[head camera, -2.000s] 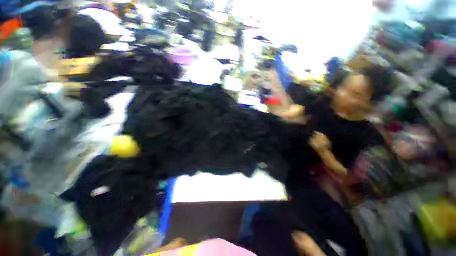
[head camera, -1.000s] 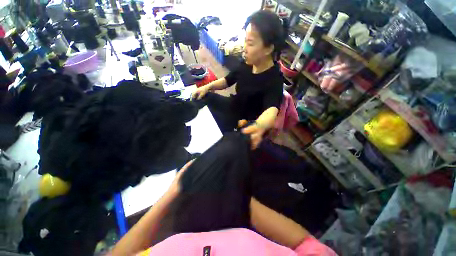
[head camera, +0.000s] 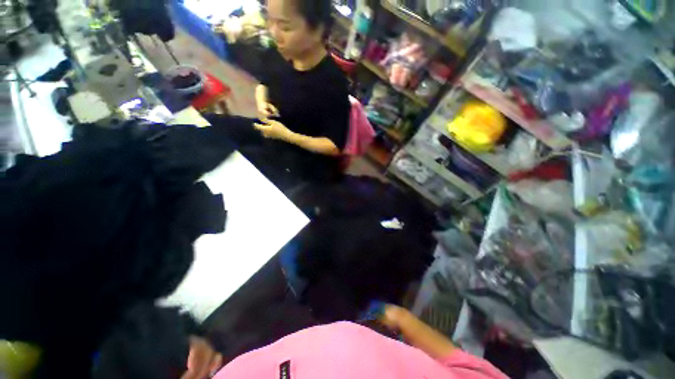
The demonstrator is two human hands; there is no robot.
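Observation:
Black garments (head camera: 81, 222) lie in a large heap on the white table (head camera: 244, 229) at left. More black cloth (head camera: 355, 237) fills the space beyond my right hand, with a blue bin edge (head camera: 290, 263) beside it. My left hand (head camera: 201, 358) is low in the view, cut off by the bottom edge, beside dark cloth (head camera: 144, 340); its grip is unclear. My right hand (head camera: 389, 315) is at a small blue edge (head camera: 374, 309) by the black cloth; its fingers are blurred and partly hidden.
A person in black (head camera: 305, 96) sits at the table's far side, hands near black cloth. A sewing machine (head camera: 111, 78) stands at upper left, near a red stool (head camera: 213, 92). Shelves with a yellow bundle (head camera: 477, 126) and clear plastic bags (head camera: 533, 252) are at right.
The view has swung right. The black garment stretched between my hands no longer shows there. My hands are lower and farther apart, and the other person's hands have drawn closer together.

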